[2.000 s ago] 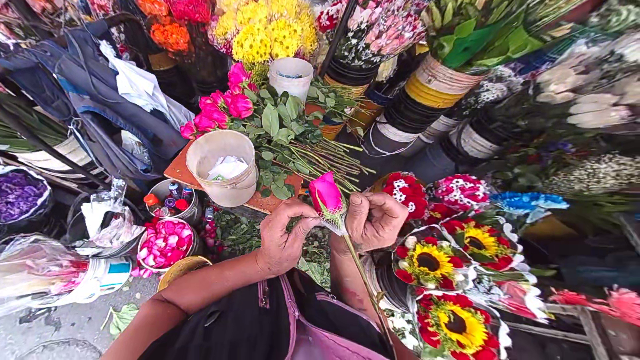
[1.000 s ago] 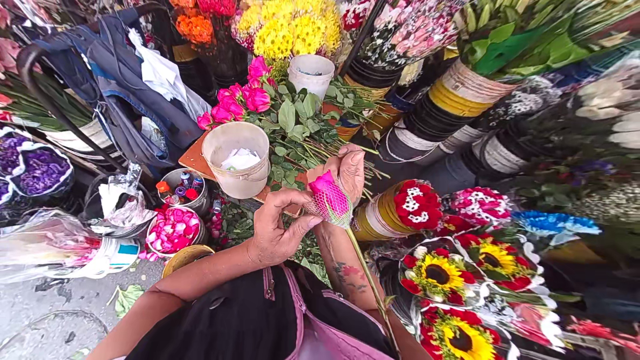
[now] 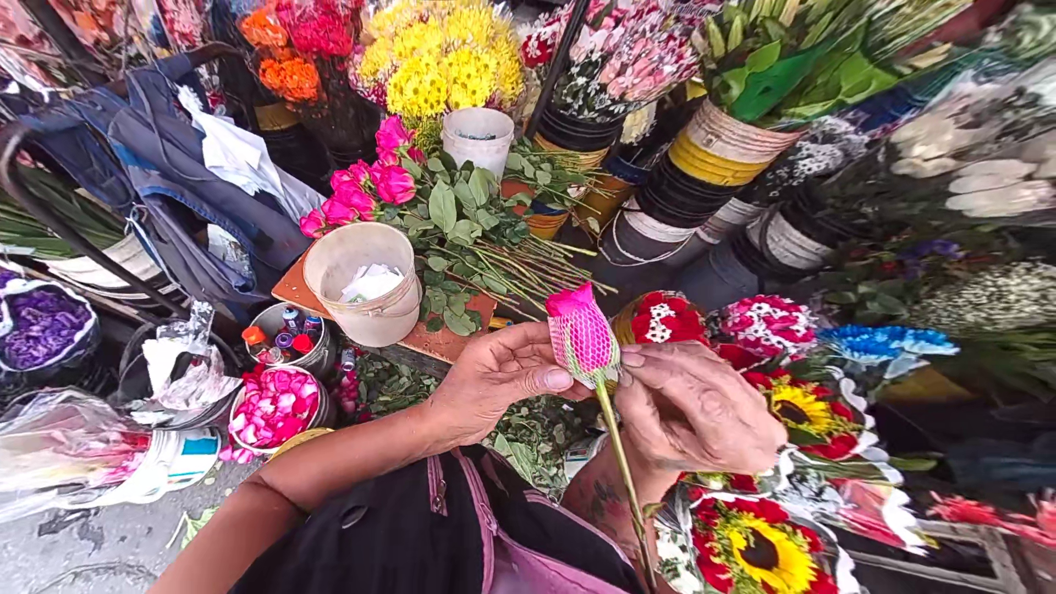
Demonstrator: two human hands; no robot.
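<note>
A single pink rose (image 3: 584, 334) stands nearly upright between my hands, its bud covered by a white mesh sleeve with the petal tips showing above. My left hand (image 3: 516, 371) holds the bud from the left, thumb and fingers at its lower side. The fingertips of my right hand (image 3: 693, 400) pinch the base of the mesh on the other side. The long green stem (image 3: 623, 466) slants down in front of my right wrist. Beyond my hands, more pink roses (image 3: 351, 194) lie with leafy stems (image 3: 516, 256) on a reddish board (image 3: 445, 338).
A whitish bucket (image 3: 363, 280) with paper scraps stands on the board, a smaller white bucket (image 3: 478, 140) behind it. At left are a tub of pink petals (image 3: 275, 408) and a bucket of small bottles (image 3: 285, 338). Sunflower bouquets (image 3: 759, 549) crowd the right side, near my right forearm.
The mesh, low around the bud two seconds ago, now covers most of it. My right hand has moved from behind the bud to its right side, at the base.
</note>
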